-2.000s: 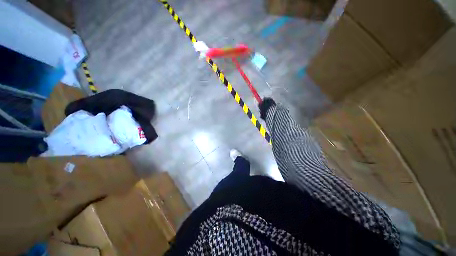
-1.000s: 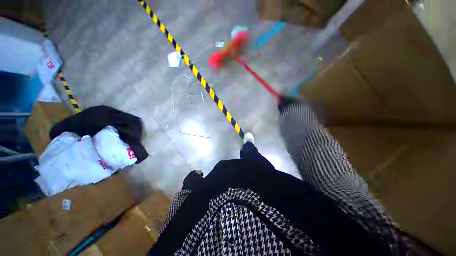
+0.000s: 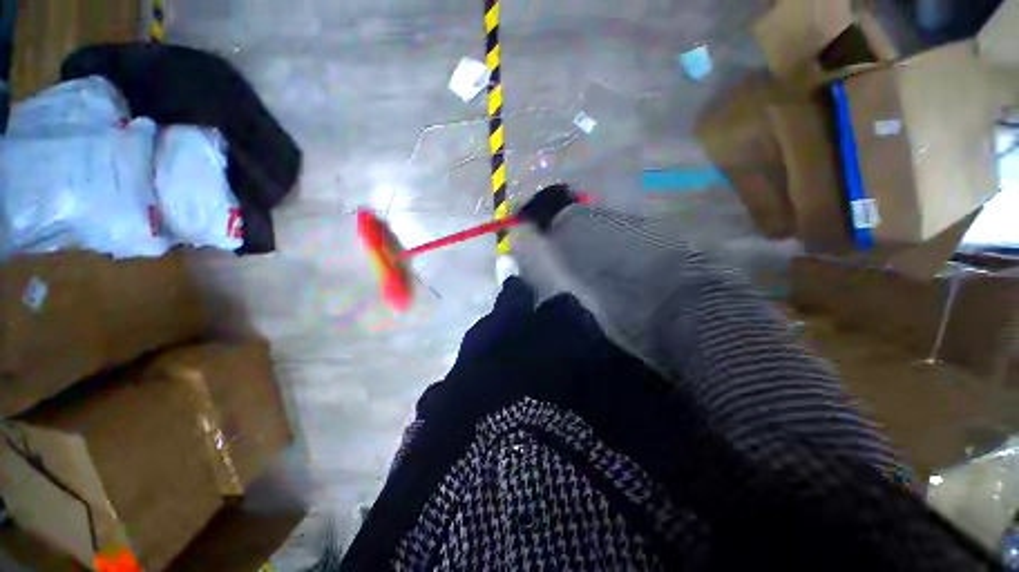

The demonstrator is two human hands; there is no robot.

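My right hand (image 3: 550, 208), in a black glove, is closed around the thin red handle of the broom (image 3: 388, 259). The broom's red and yellow head is over the grey floor left of the black-and-yellow tape, and it is blurred. A short end of the handle shows just right of my hand. My left hand is not visible. Litter scraps lie on the floor ahead: a white piece (image 3: 469, 78) beside the tape, a small white piece (image 3: 584, 121) and a pale blue piece (image 3: 695, 63) right of the tape.
White courier bags (image 3: 84, 179) and a black cloth (image 3: 190, 101) lie at the left above brown cartons (image 3: 101, 324). More cartons (image 3: 933, 134) stand at the right. The floor tape (image 3: 495, 123) runs straight ahead. A thin strip (image 3: 458, 123) loops on the floor.
The broom head has swung from the right of the tape to its left, nearer my feet. My right hand has moved left with it. My left hand, seen a second ago, has gone from view.
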